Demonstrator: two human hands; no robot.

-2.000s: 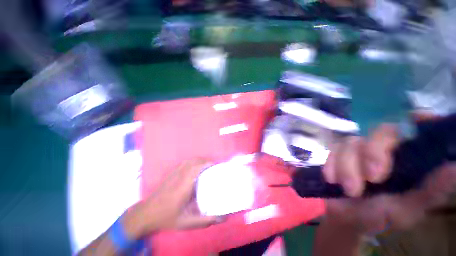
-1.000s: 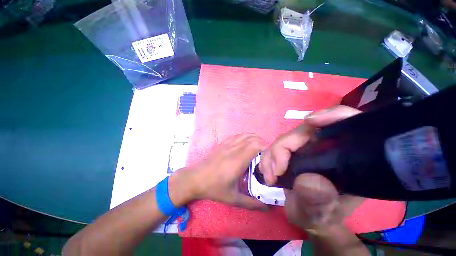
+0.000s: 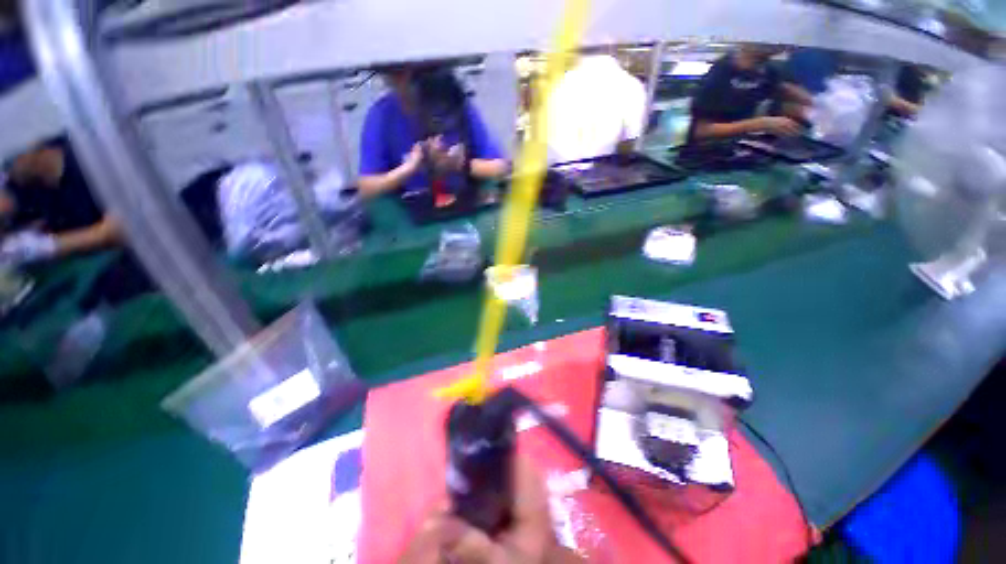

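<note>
The black electric screwdriver (image 3: 481, 463) stands upright over the red mat (image 3: 403, 441), its rear end up. A yellow strap (image 3: 514, 220) runs from its top to the upper picture edge, and a black cable (image 3: 596, 468) runs down to the right. My right hand (image 3: 491, 542) is closed around its lower part, blurred and cut off by the bottom edge. The bit and any housing under the hand are hidden. My left hand does not show. The black and silver screw feeder (image 3: 673, 402) stands on the mat's right part.
A white sheet (image 3: 298, 507) and a clear labelled bag (image 3: 270, 386) lie left of the mat. Bagged white pieces (image 3: 670, 245) lie along the bench behind. Several people (image 3: 425, 138) sit across, beyond metal uprights (image 3: 143, 187). A blue object (image 3: 907, 518) is at lower right.
The view has tilted up, showing the people opposite. The screwdriver has gone from lying slanted over the white housing to upright. The left hand and the housing have left the view.
</note>
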